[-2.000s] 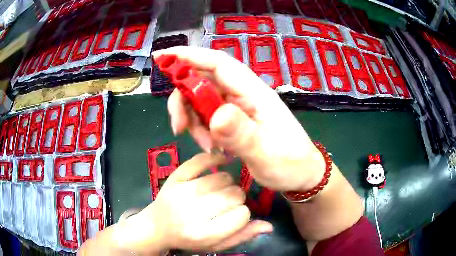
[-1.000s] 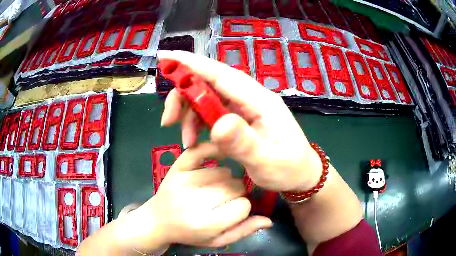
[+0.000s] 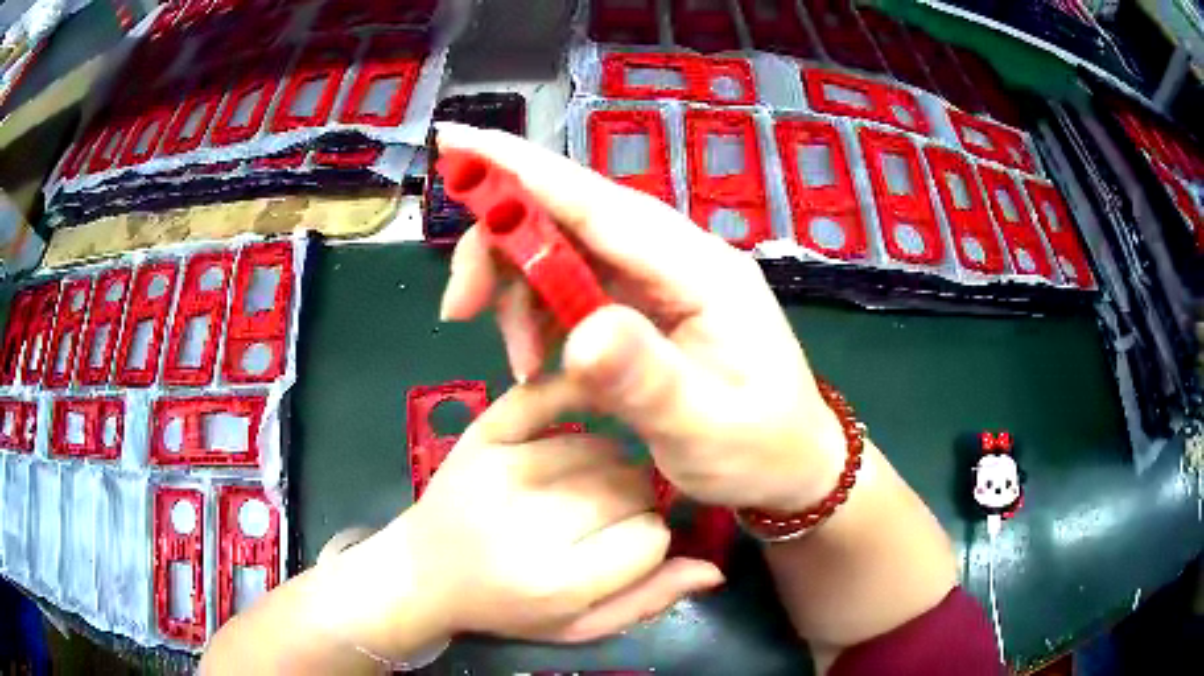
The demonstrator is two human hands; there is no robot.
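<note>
My right hand [image 3: 706, 357] grips a thick stack of red plastic frames [image 3: 539, 254] between thumb and fingers, tilted, with round holes at its upper end. My left hand [image 3: 515, 548] is just below it, back up, fingers curled and thumb pointing right; whether it holds anything is hidden. A red frame [image 3: 436, 416] lies on the dark green mat [image 3: 357, 330], partly covered by my left hand. More red pieces [image 3: 700, 528] show behind and below my hands, partly hidden.
A tray of red frames with whitish pockets [image 3: 79, 528] lies left. Loaded tray stacks stand rear left [image 3: 198, 152] and rear right [image 3: 911, 284]. A dark phone [image 3: 456, 211] lies between them. A tan strip [image 3: 225, 231] is rear left. A cartoon charm on a white cord [image 3: 996, 486] lies right.
The view has shifted slightly, so the trays and mat appear a little further right. Both hands keep nearly the same pose, with the red stack still in my right hand.
</note>
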